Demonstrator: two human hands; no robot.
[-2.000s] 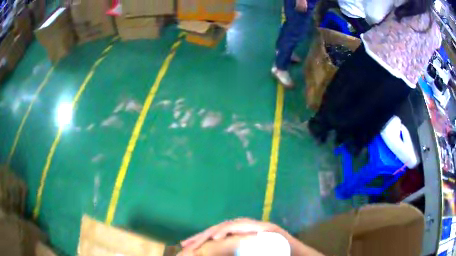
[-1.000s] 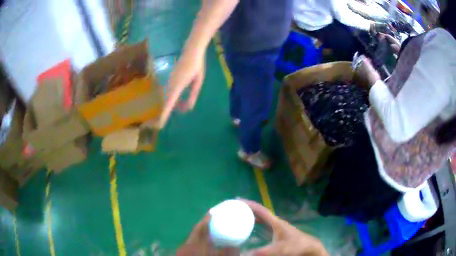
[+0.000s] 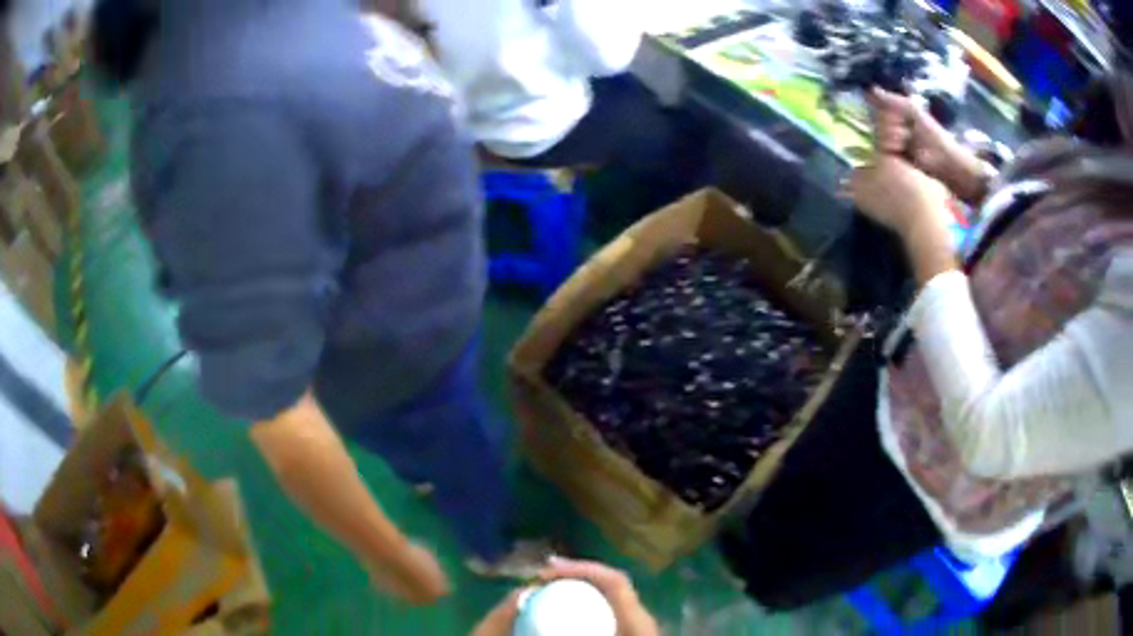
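A white round housing part shows at the bottom middle, its smooth round face up. My left hand is at its left side and my right hand curls round its back and right side. Both hands are cut off by the bottom edge and slightly blurred. The fingers hold the part between them. Its underside is hidden.
A bulk carton full of dark cable pigtails stands ahead. A standing person in grey is close at left. A seated person handles cables at the bench at right. An open carton is at lower left.
The view has turned right and come nearer the bulk carton. The standing person now fills the left side, arm lowered. The white part stays between my hands, now lower in view.
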